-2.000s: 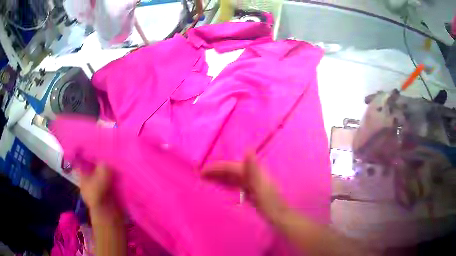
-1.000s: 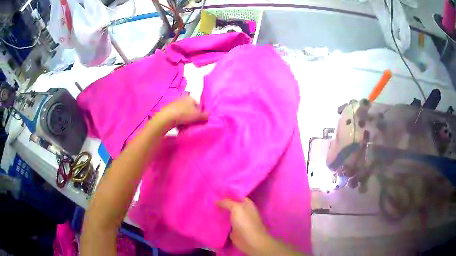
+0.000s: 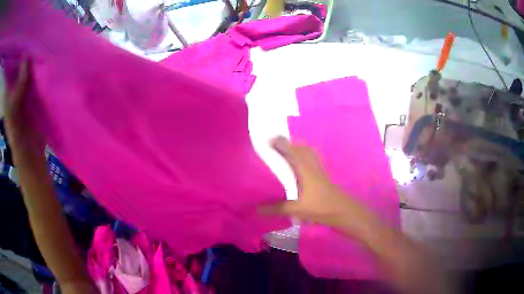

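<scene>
A large bright pink cloth panel (image 3: 155,126) hangs in the air across the left half of the view, over the table's front edge. My left hand (image 3: 18,92) grips its far left end, partly behind the cloth. My right hand (image 3: 313,186) is at the panel's lower right corner, thumb and fingers spread and blurred; whether the fingers touch the cloth I cannot tell. A long pink panel with a stepped end (image 3: 336,132) lies flat on the white table, partly under my right wrist. More pink cloth (image 3: 215,60) lies behind the raised panel.
The sewing machine (image 3: 454,120) stands at the right, its lamp glowing near the needle. An orange piece (image 3: 446,51) stands above it. A small basket (image 3: 326,23) is at the back. Heaped pink and pale cloth (image 3: 132,264) lies low at left, near blue crates (image 3: 54,169).
My left hand has swung up to the far left, carrying the pink panel off the table. The flat stepped panel is now uncovered. My right hand has opened and shifted up and right.
</scene>
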